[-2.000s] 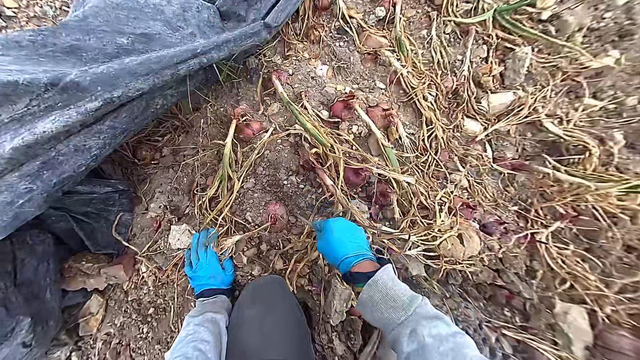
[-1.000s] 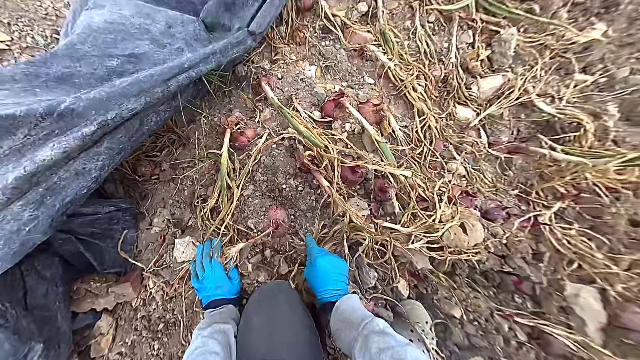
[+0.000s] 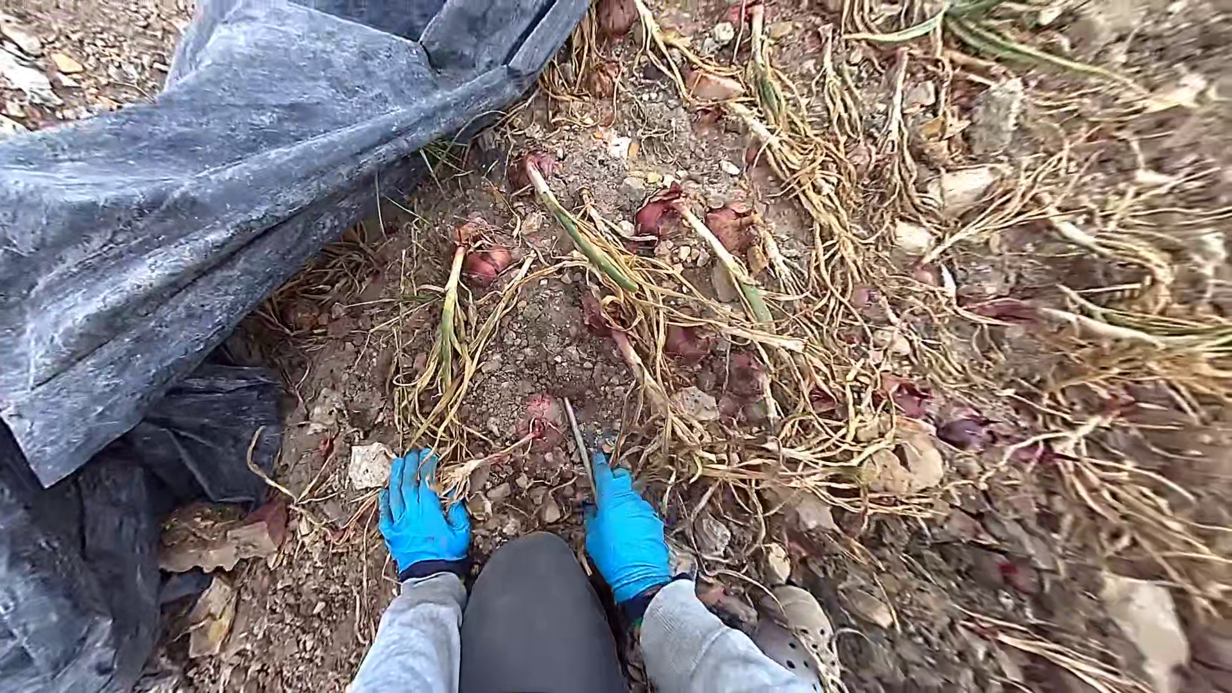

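My left hand [image 3: 422,515], in a blue glove, rests on the soil with its fingers spread, touching dry onion leaves beside a pale stone [image 3: 371,466]. A blue glove also covers my right hand [image 3: 624,529], which is closed around a thin tool with a narrow metal blade [image 3: 578,438] that points forward. Just left of the blade tip a red onion [image 3: 542,418] sits partly in the soil, its dry stalk trailing toward my left hand. Further forward lie more red onions, such as one [image 3: 488,263] at the left and one [image 3: 660,214] nearer the middle.
Crumpled black plastic sheeting [image 3: 221,183] covers the upper left and runs down the left edge. Dry onion leaves [image 3: 828,385] tangle over the ground at the right. Stones lie about, including a large pale one [image 3: 905,460]. My knee [image 3: 539,616] is between my arms.
My right hand has moved down from beside the dry leaves, then slightly forward again, and the thin blade now shows clearly. My left hand stays on the ground by the pale stone.
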